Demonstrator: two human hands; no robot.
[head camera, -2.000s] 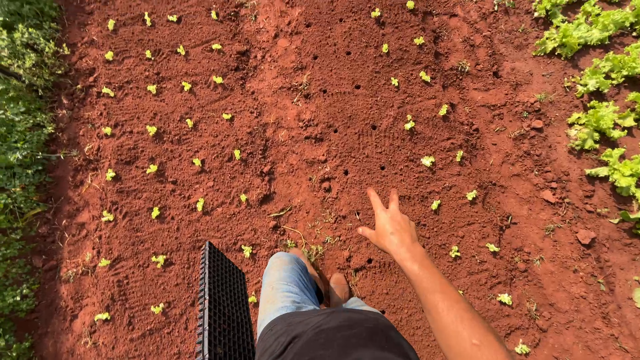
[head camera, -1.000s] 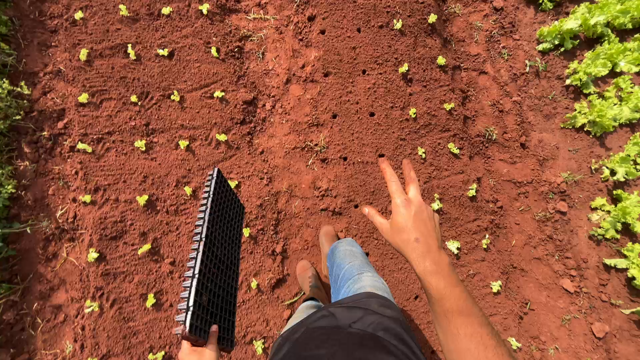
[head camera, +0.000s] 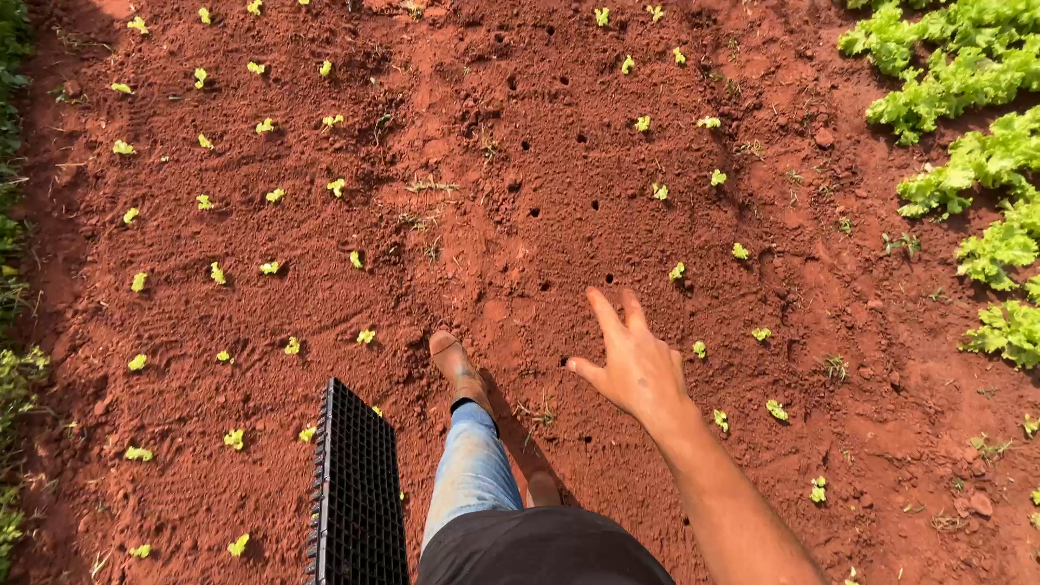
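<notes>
My right hand (head camera: 638, 366) is held out over the red soil bed, fingers spread and holding nothing. Two of its fingers point toward a small planting hole (head camera: 609, 279), and its thumb is near another hole (head camera: 564, 361). A black plastic seedling tray (head camera: 361, 487) with many square cells stands tilted at my left side, cut off by the lower edge. My left hand is out of view. Small pale-green lettuce seedlings (head camera: 677, 271) grow in rows right of the holes, and more seedlings (head camera: 270, 267) stand in rows on the left.
Larger lettuce plants (head camera: 999, 252) line the right edge. Green foliage (head camera: 12, 455) borders the left side. My booted foot (head camera: 455, 361) is on the soil strip between the left rows and the holes. Stones and bits of dry grass lie on the soil.
My left hand, visible at the tray's lower end a second ago, is now out of view. My feet have shifted, one now ahead of the other. The view has moved along the bed.
</notes>
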